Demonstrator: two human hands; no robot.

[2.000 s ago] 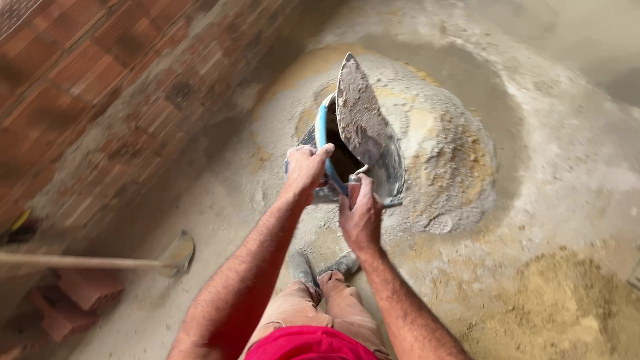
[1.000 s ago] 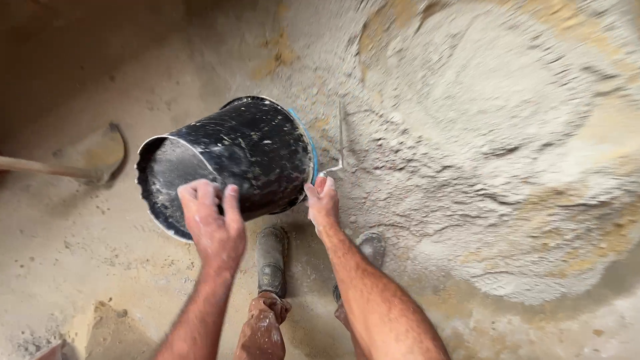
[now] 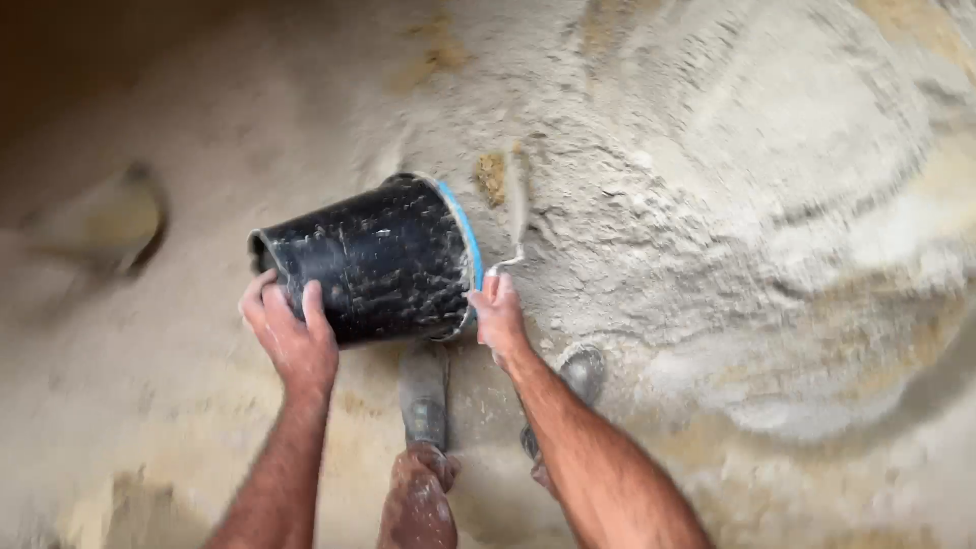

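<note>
A black plastic bucket [image 3: 374,259], splashed with dried mortar, is tipped on its side above the floor. Its bottom end points left and its mouth, with a blue strip at the rim, faces right. My left hand [image 3: 293,328] grips the bottom edge. My right hand [image 3: 499,316] is closed round the handle of a trowel [image 3: 518,206] and touches the bucket's rim. The trowel's blade, seen nearly edge-on, points away from me over the grey powdery heap [image 3: 732,213]. The inside of the bucket is hidden.
A blurred shovel blade [image 3: 126,221] lies on the floor at the left. My boots [image 3: 424,400] stand below the bucket, beside the heap's near edge. Yellowish sand [image 3: 438,49] shows on the floor at the top.
Two seconds ago the bucket was more upright, with the trowel blade over its mouth; it is now on its side. Since one second ago its bottom end has turned away from view.
</note>
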